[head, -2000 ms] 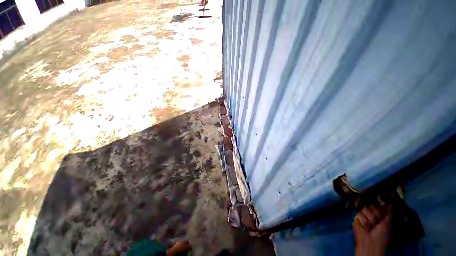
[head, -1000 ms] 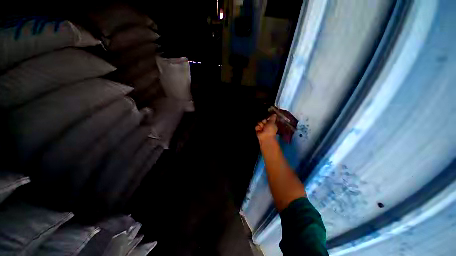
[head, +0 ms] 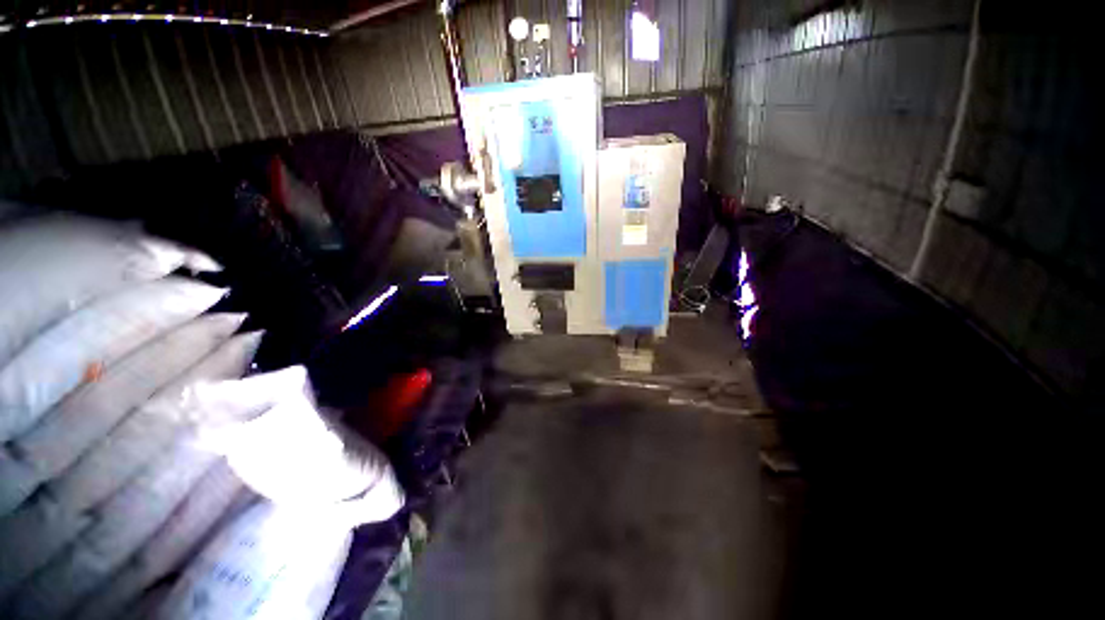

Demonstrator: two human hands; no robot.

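Neither of my hands is in view. Straight ahead, at the back of the shed, stands a blue-and-white upright boiler [head: 560, 206]. A lower cabinet [head: 640, 236] with a blue lower panel stands against its right side. A dark opening shows in the boiler's blue panel, and a round metal fitting [head: 461, 182] sticks out on its left side.
Filled white sacks [head: 97, 351] are piled high on the left, with a bright crumpled sack [head: 285, 436] at their near edge. A grey floor [head: 606, 509] runs ahead to the boiler. A corrugated wall [head: 848, 158] stands right. Both sides are very dark.
The view has moved from the sunlit yard through the blue-white door into the shed. The hand on the door latch and the door have left the picture. The boiler now shows clearly.
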